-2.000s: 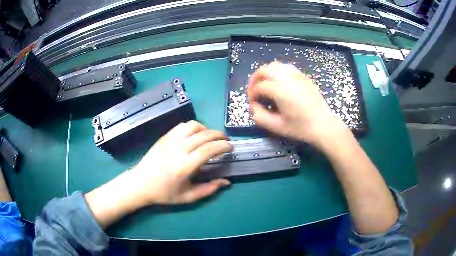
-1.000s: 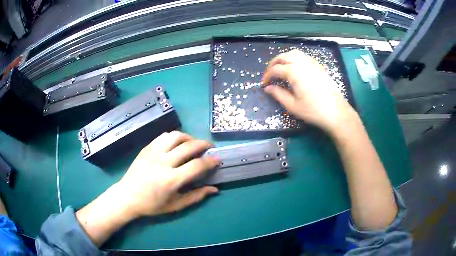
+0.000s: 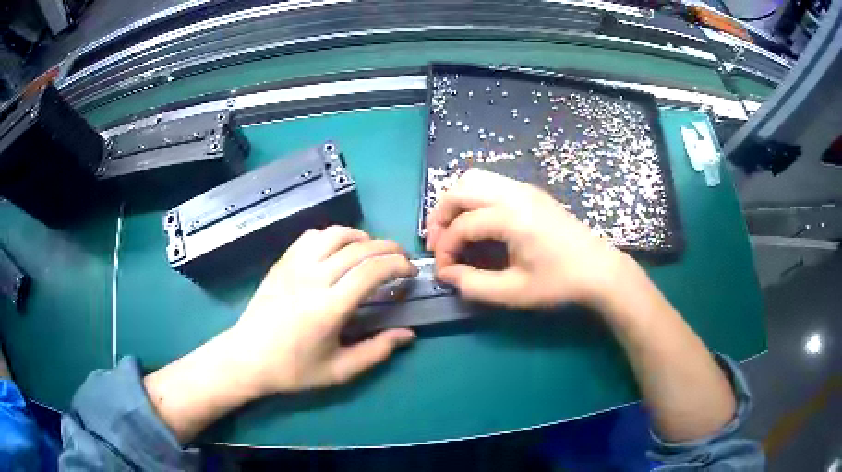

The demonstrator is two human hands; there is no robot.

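Observation:
A dark bar-shaped housing [image 3: 420, 312] lies on the green mat in front of me, its right part hidden under my right hand. My left hand [image 3: 318, 309] rests over its left end, with fingers on top and thumb along the near side. My right hand [image 3: 517, 244] is over the bar's top, thumb and index finger close together at the centre strip; I cannot tell whether a small part is between them. The black tray [image 3: 672, 207] behind holds many small metal fasteners [image 3: 591, 166].
A stack of housings [image 3: 263, 217] stands left of my left hand. Another stack [image 3: 166, 147] and a taller dark block [image 3: 46, 152] are further left. A clear plastic piece [image 3: 702, 149] lies right of the tray. Metal rails [image 3: 351, 92] run behind. A blue sleeve [image 3: 17, 419] shows at lower left.
My right hand has moved from the tray down and left onto the bar's top. My left hand stays on the bar. The whole view has shifted slightly.

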